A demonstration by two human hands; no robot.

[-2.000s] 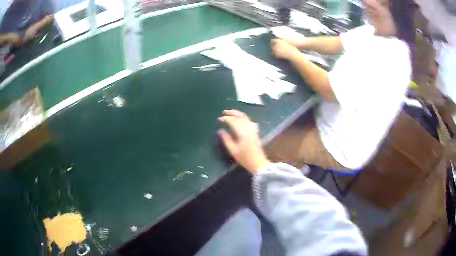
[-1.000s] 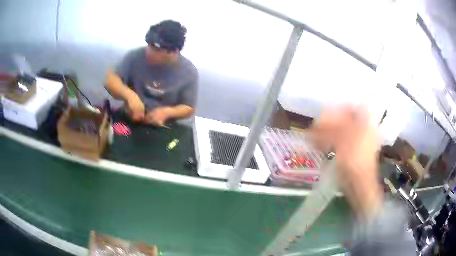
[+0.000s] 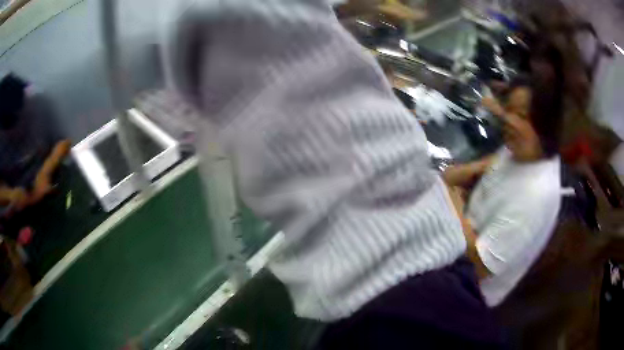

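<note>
A large light-grey ribbed garment (image 3: 342, 171), blurred and very close, fills the middle from the top edge downward. Dark cloth shows below its hem. I cannot tell if it is my own raised sleeve or another person's clothing. Neither my left hand nor my right hand can be made out. Below and left of the garment, a small part of the dark green bench (image 3: 256, 314) shows, with a small shiny patch on it. No held thing is visible.
A green conveyor (image 3: 130, 256) with a white rail and upright (image 3: 222, 205) runs at left. Beyond it are a white frame-like tray (image 3: 102, 181) and a person's forearms. At right sits a person in a white shirt (image 3: 516, 212), near shiny dark and white items.
The view has swung from the person across the conveyor toward the right. The blurred raised hand seen one second ago is gone from sight. The grey garment now covers the middle.
</note>
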